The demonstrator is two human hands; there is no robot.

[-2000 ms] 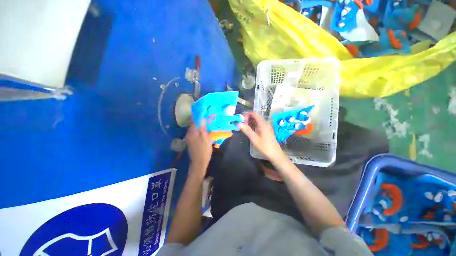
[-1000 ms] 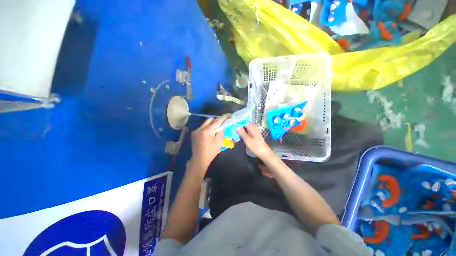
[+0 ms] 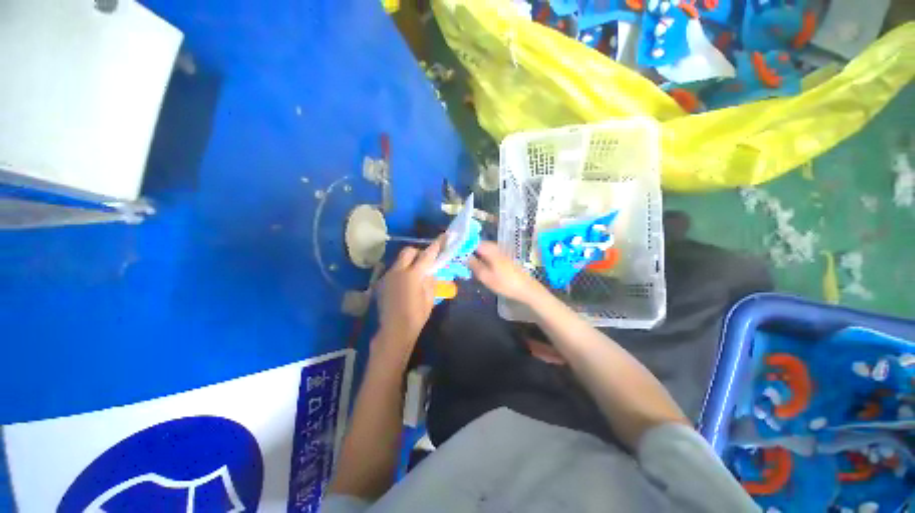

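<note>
A toy piece (image 3: 458, 250), bright blue with an orange part and a pale reverse side, is held between my hands at the free end of the filling nozzle (image 3: 406, 239). The thin tube comes out of the pale nozzle base (image 3: 365, 235) and its tip is hidden at the piece. My left hand (image 3: 404, 294) grips the piece on its near left side. My right hand (image 3: 501, 273) holds its right side, with the fingertips partly hidden by the piece.
The white basket (image 3: 654, 225) on my lap holds a blue piece (image 3: 572, 246) and pale pieces. The blue crate (image 3: 724, 371) of pieces stands lower right. The yellow bag (image 3: 742, 150) lies open under a heap at upper right. The blue machine (image 3: 231, 271) fills the left.
Two seconds ago the piece was spread flat before the nozzle base, hiding the tube. It then moved right, baring the tube. Since one second ago, its pale side has tilted more upright.
</note>
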